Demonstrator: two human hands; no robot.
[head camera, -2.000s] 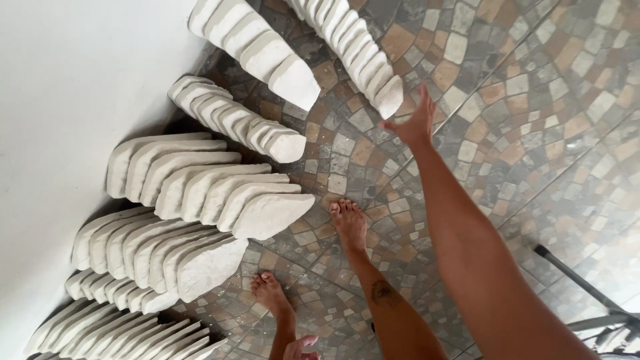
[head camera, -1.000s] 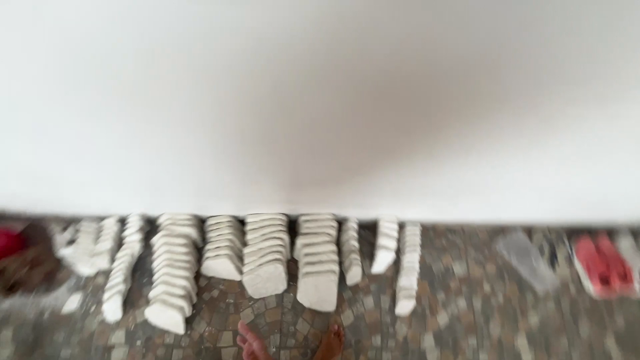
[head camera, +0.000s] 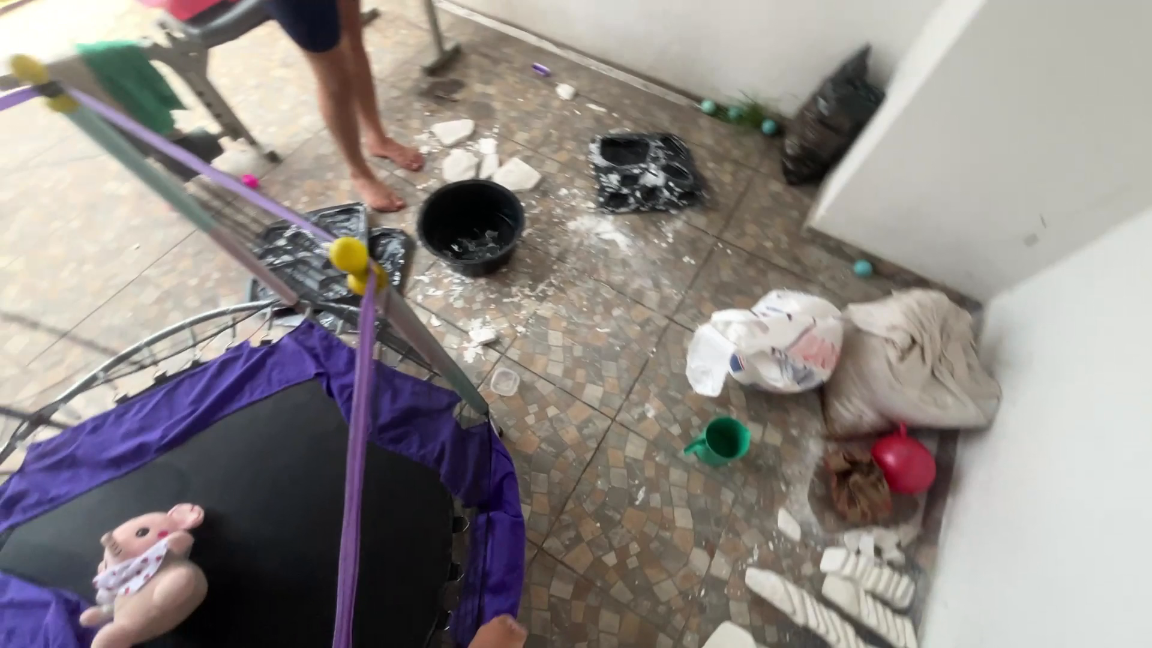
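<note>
Neither my left hand nor my right hand can be made out. A small bit of bare skin shows at the bottom edge, too cut off to tell whether it is a hand or foot. Rows of white plaster-like pieces (head camera: 804, 608) lean on one another at the lower right, beside the wall. A green plastic jug (head camera: 725, 441) stands on the mosaic-tile floor. Farther off, a black plastic bucket (head camera: 471, 227) holds some dark and white scraps. White slabs (head camera: 517, 175) lie behind it, and a black molded tray (head camera: 644, 173) smeared with white lies to its right.
A trampoline with purple padding (head camera: 490, 540), poles and a plush toy (head camera: 148, 576) fills the lower left. Another person's bare legs (head camera: 346, 108) stand beyond. Sacks (head camera: 918, 360), a white plastic bag (head camera: 778, 342) and a red balloon-like object (head camera: 904, 463) lie near the right wall.
The view has swung widely from the rows along the wall to the trampoline and littered floor. My outstretched hand, seen two seconds ago beside a row, is out of sight.
</note>
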